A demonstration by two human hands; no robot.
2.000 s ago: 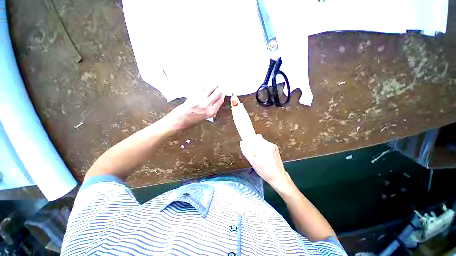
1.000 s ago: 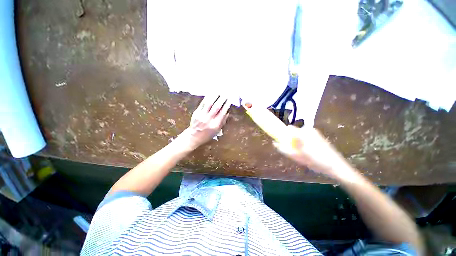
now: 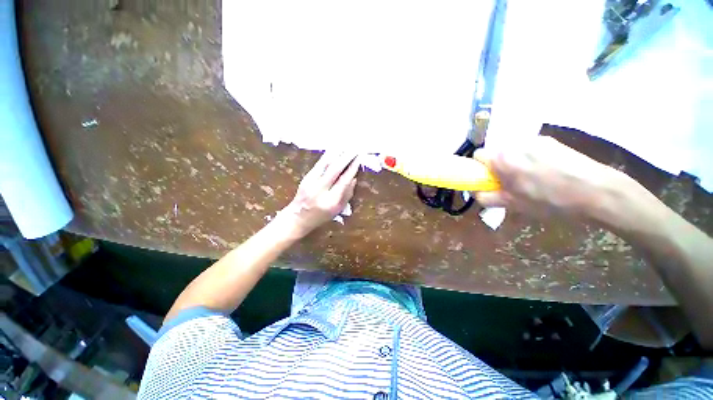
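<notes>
The white fabric lay (image 3: 360,70) is spread on the brown table, very bright, its near edge ragged. My right hand (image 3: 520,176) is closed around the rear of the yellow cutter (image 3: 446,173), which lies nearly level with its red tip at the lay's near edge. My left hand (image 3: 324,187) is at that edge, just left of the tip. Its fingertips touch the lay; whether they pinch it I cannot tell. The shears (image 3: 486,78) lie on the lay, black handles partly hidden behind the cutter and my right hand.
A pale roll (image 3: 27,148) lies along the far left of the brown table (image 3: 141,156). Small white offcuts (image 3: 492,216) lie near the lay's edge. Grey metal pieces (image 3: 621,35) lie on white material at upper right. Dark green surface below the table edge.
My right hand has swung to the right and up, turning the yellow cutter from steep to nearly level. My left hand has stayed at the lay's edge. The view has shifted over the table.
</notes>
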